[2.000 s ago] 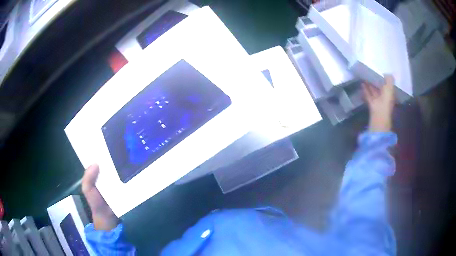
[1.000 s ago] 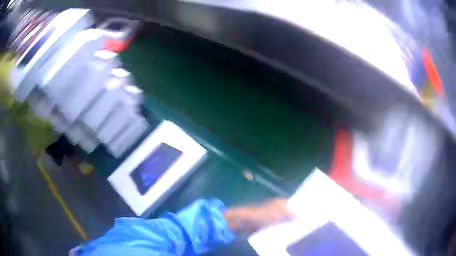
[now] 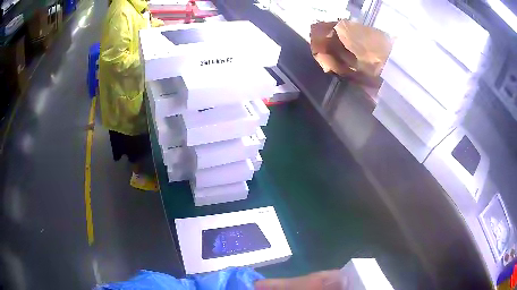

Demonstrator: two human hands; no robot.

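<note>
My left hand [image 3: 306, 281] comes in from the lower left in a blue sleeve, cut off by the bottom edge. Its fingers are at the left side of a white box [image 3: 365, 274], partly hidden by it, and hold it there. Only a corner of that box shows. A flat white box [image 3: 272, 225] with a dark blue tablet picture lies face up on the green bench, just beyond the sleeve. My right hand is not in view.
A tall, staggered stack of white boxes [image 3: 221, 127] stands beyond. Green bench [image 3: 306, 170]; shelf at right with crumpled brown paper [image 3: 354, 51], stacked white boxes [image 3: 433, 68] and a tablet-picture box [image 3: 467, 156]. A person in yellow [image 3: 122, 73] stands at left, beside a yellow floor line.
The view has swung left and up along the bench. The box stack and flat box now appear nearer the middle. My right hand, at the open white boxes two seconds ago, is out of view.
</note>
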